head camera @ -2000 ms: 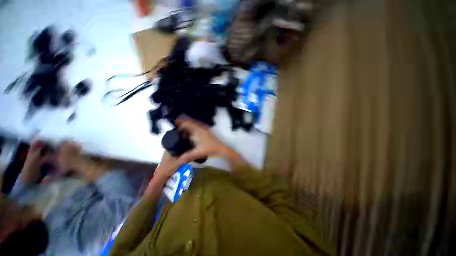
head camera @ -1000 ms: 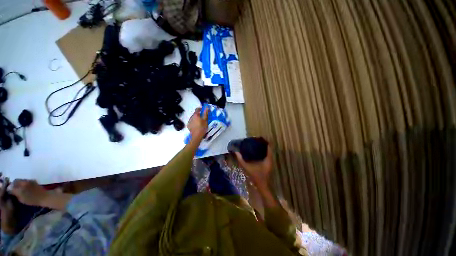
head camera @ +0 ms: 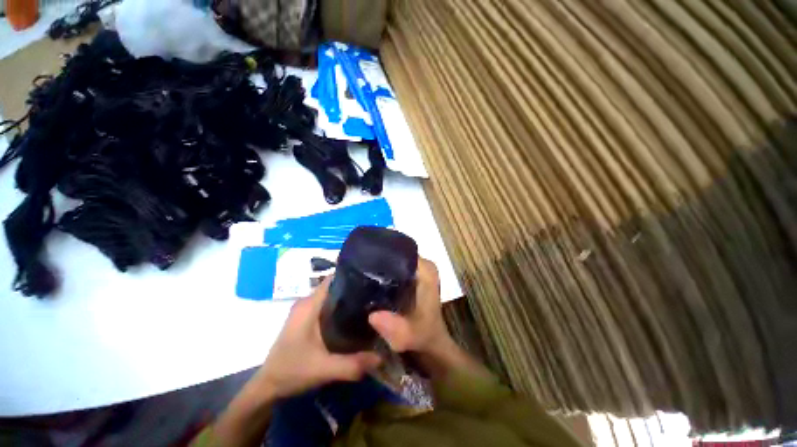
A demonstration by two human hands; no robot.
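A dark insulated cup (head camera: 371,278) with its lid end up is held between both my hands over the table's front edge. My left hand (head camera: 308,345) wraps its left and lower side. My right hand (head camera: 418,316) holds its right side, thumb across the front. Just behind it, flat blue-white box blanks (head camera: 301,262) lie fanned on the white table (head camera: 131,349), partly hidden by the cup. A large pile of black coiled cables (head camera: 149,148) lies to the left.
A tall stack of flat brown cartons (head camera: 568,175) stands close on the right. More blue-white blanks (head camera: 363,100) lie at the table's back right, near a patterned bag (head camera: 275,24). A whitish plastic bag (head camera: 175,28) sits behind the cables. An orange object (head camera: 21,12) is top left.
My left hand has let go of the blanks, which now lie on the table, and has joined my right hand on the cup. The cup has moved in front of me. The view has shifted closer.
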